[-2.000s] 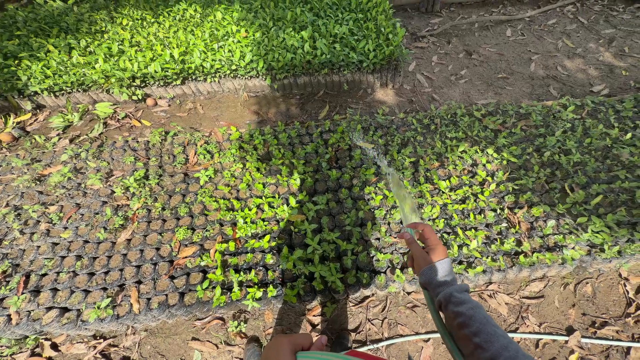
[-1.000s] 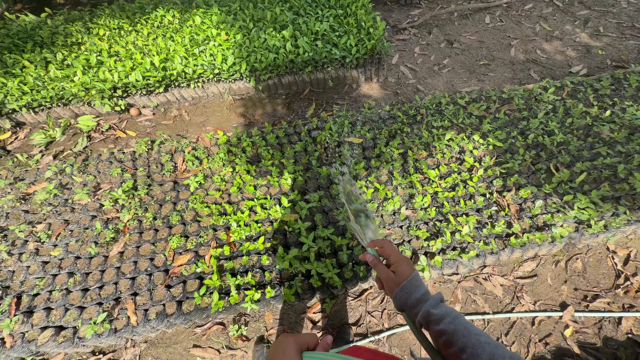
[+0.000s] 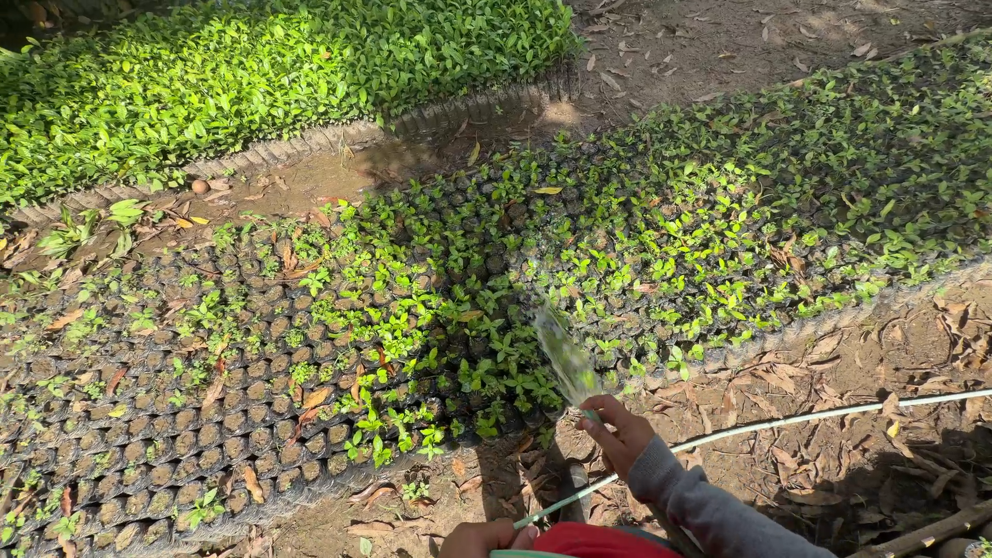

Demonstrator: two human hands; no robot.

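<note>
My right hand [image 3: 620,438], in a grey sleeve, is closed round the mouth of a green garden hose [image 3: 594,416] at the lower centre right. Water [image 3: 566,353] fans out from it over leafy seedlings [image 3: 504,349] in black nursery bags. Low at the bottom edge, my left hand [image 3: 479,539] grips a length of the same kind of hose beside red clothing; part of this hand is cut off by the frame. Left of the sprayed plants, many soil-filled nursery bags [image 3: 209,438] hold small sprouts or bare soil.
A denser bed of bright green seedlings [image 3: 256,77] lies at the upper left, past a muddy strip [image 3: 310,182]. Pale hose [image 3: 821,416] runs across leaf-strewn soil at the right. A stick [image 3: 930,531] lies at the bottom right corner. A shoe [image 3: 575,492] shows below my right hand.
My right hand and the hose mouth have moved left and lower relative to the bed. The water now falls nearer the bed's front edge. My left hand keeps its hold.
</note>
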